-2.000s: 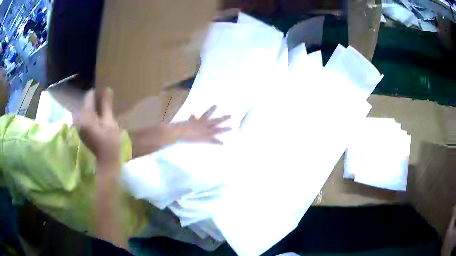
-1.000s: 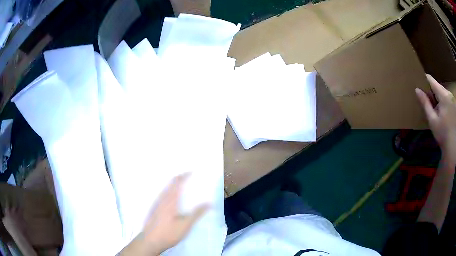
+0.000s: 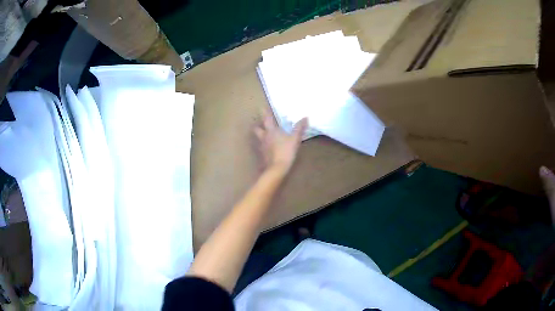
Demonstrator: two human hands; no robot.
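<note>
A fanned stack of white foam squares (image 3: 316, 76) lies on the brown cardboard table covering (image 3: 225, 121). My left hand (image 3: 277, 140) is at the near left corner of the stack, fingers apart; whether it grips a square is unclear. One square (image 3: 356, 124) sticks out to the right. A brown cardboard box (image 3: 474, 121) is tilted at the right, over the covering's edge. My right hand (image 3: 548, 179) is at the right rim by the box, mostly cut off, so its grip cannot be told. A heap of long white foam strips (image 3: 146, 176) lies on the left.
A red plastic stool (image 3: 481, 267) stands on the green floor at lower right, near a yellow line. A cardboard-wrapped post (image 3: 122, 30) is at upper left. A dark green belt (image 3: 243, 18) runs behind the table.
The view has shifted right. My left hand has moved from the long strips to the foam squares. One square now sticks out of the stack. The box is nearer the stack.
</note>
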